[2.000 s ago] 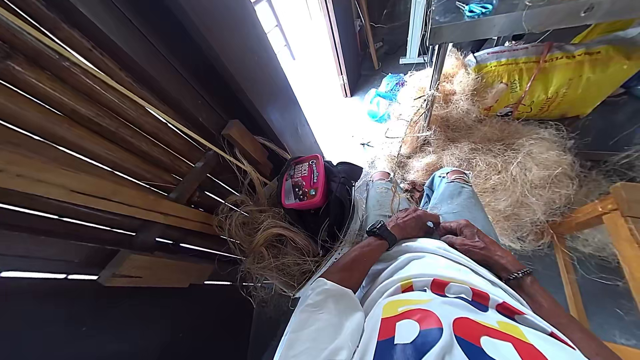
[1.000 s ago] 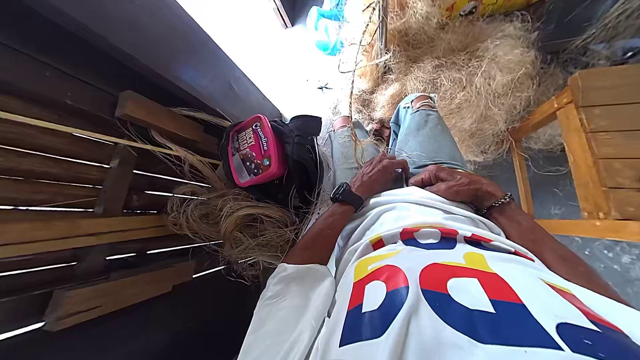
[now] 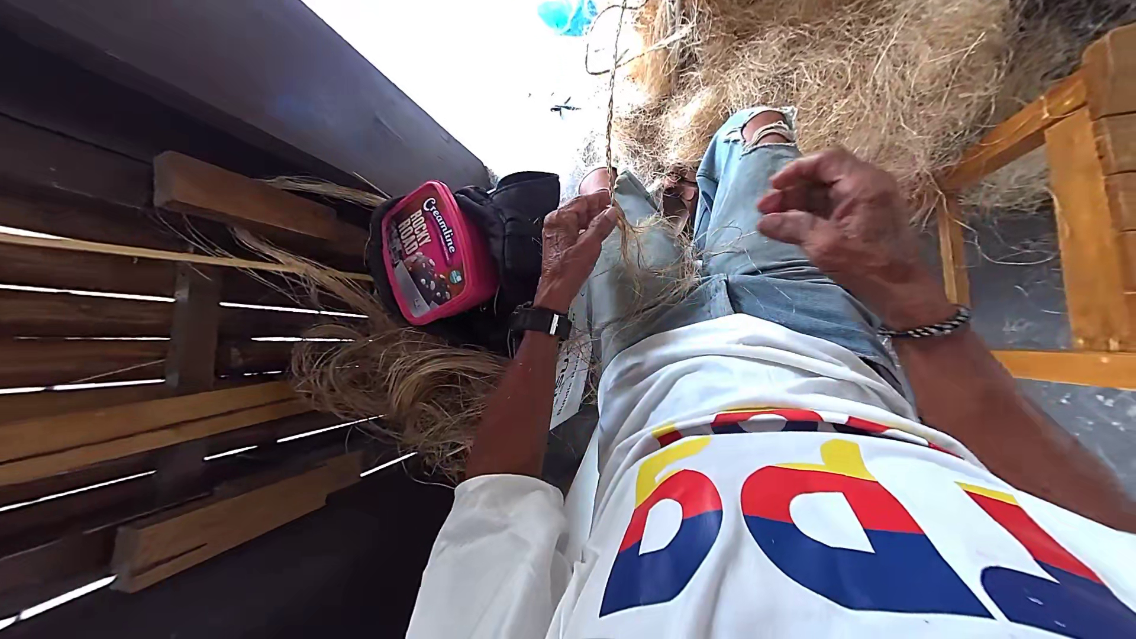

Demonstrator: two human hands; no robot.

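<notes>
My left hand (image 3: 575,244), with a black watch at its wrist, pinches a thin twisted cord of tan fibre (image 3: 611,106) over my left thigh. The cord runs up past my knee, and its loose strands (image 3: 652,275) spread across my jeans below the fingers. Raised over my right thigh, my right hand (image 3: 834,222) has its fingers curled and parted from the thumb, with nothing visible between them. A braided bracelet circles that wrist.
A pink plastic ice cream tub (image 3: 439,253) rests on a black bag (image 3: 525,222) at my left. Long fibres (image 3: 399,382) hang beside a slatted wooden wall (image 3: 89,355). A large heap of tan fibre (image 3: 852,71) lies beyond my knees. A wooden stool or chair (image 3: 1078,231) stands at right.
My hands were close together at my lap and are now apart: the left is farther out, holding the cord, and the right is lifted off to the right.
</notes>
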